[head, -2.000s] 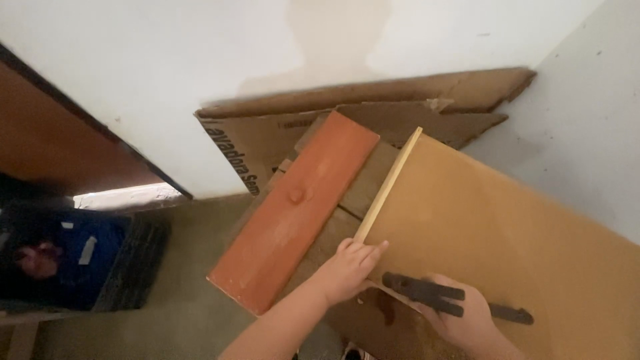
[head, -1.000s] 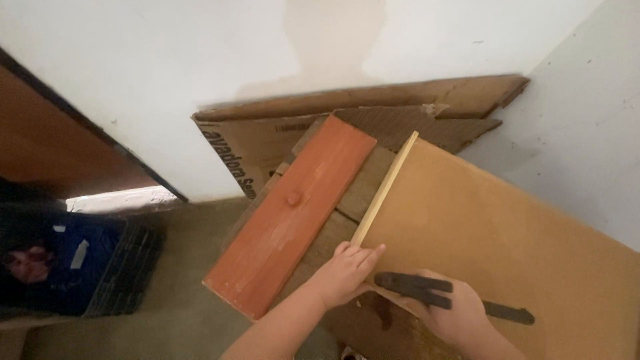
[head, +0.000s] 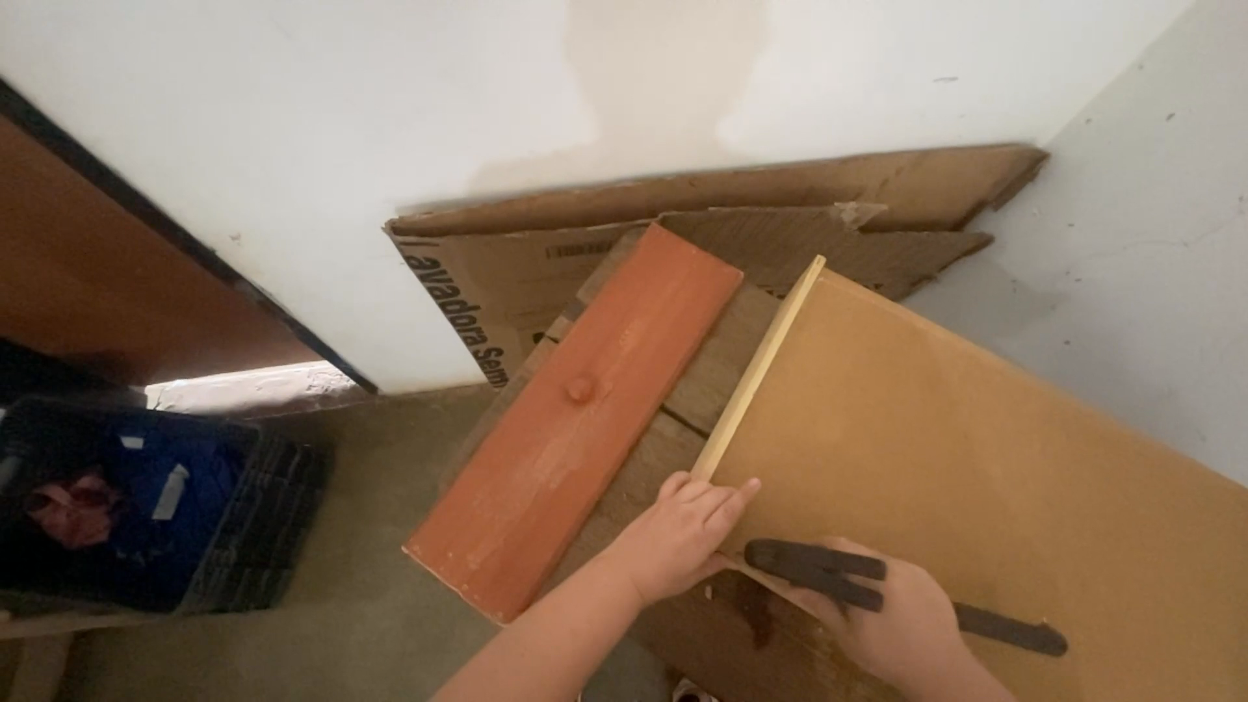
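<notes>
A large brown fiberboard panel (head: 975, 429) with a pale wooden strip (head: 760, 370) along its left edge lies over a wooden plank surface (head: 741, 331). My left hand (head: 692, 526) grips the panel's corner at the lower end of the strip, fingertips on top. My right hand (head: 897, 614) is closed round a dark-handled tool (head: 819, 568), probably a claw hammer, one end pointing to the left hand and the other showing past the wrist. To the left rests a reddish-orange painted drawer front (head: 585, 419) with a round knob (head: 580, 389).
Flattened cardboard (head: 507, 283) with printing leans on the white wall (head: 439, 107) behind. A dark plastic crate (head: 263, 526) holding blue and pink items stands at the left, near a brown door (head: 117, 253). A grey wall (head: 1150, 253) rises at the right.
</notes>
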